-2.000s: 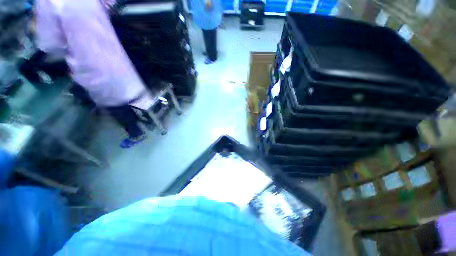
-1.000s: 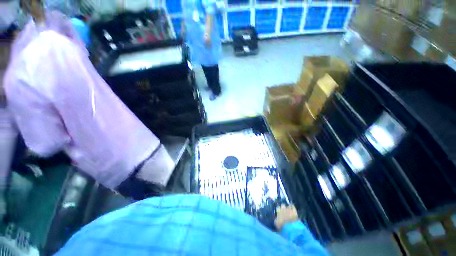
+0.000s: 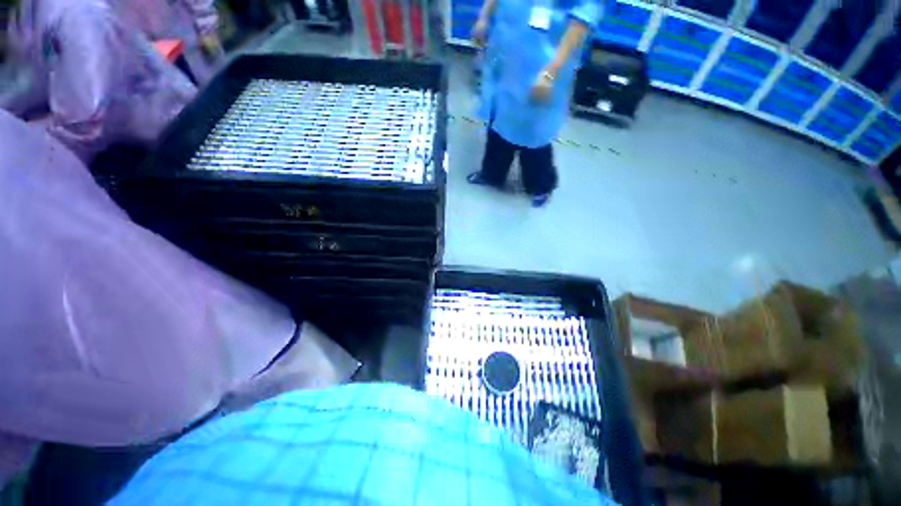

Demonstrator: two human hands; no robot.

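Note:
A black turnover crate (image 3: 616, 395) is low in front of me, right of centre, its near side hidden behind my blue checked smock. Rows of silvery-white metal parts (image 3: 461, 341) fill its bottom. A dark round disc (image 3: 501, 373) lies on the rows. A small black parts tray (image 3: 566, 442) of loose whitish pieces lies in the crate's near right part, cut off by my smock. Neither of my hands shows.
A stack of black crates (image 3: 326, 212), the top one filled with rows of parts, stands at the left. A person in pink (image 3: 128, 306) is close at the left. A person in blue (image 3: 533, 79) stands ahead. Cardboard cartons (image 3: 766, 425) are at the right. A black crate (image 3: 611, 81) stands on the floor behind.
My view has turned right and come closer to the left crate stack. The held crate now sits beside that stack. The right hand seen at its near edge is out of sight, and the right-hand stack has left view.

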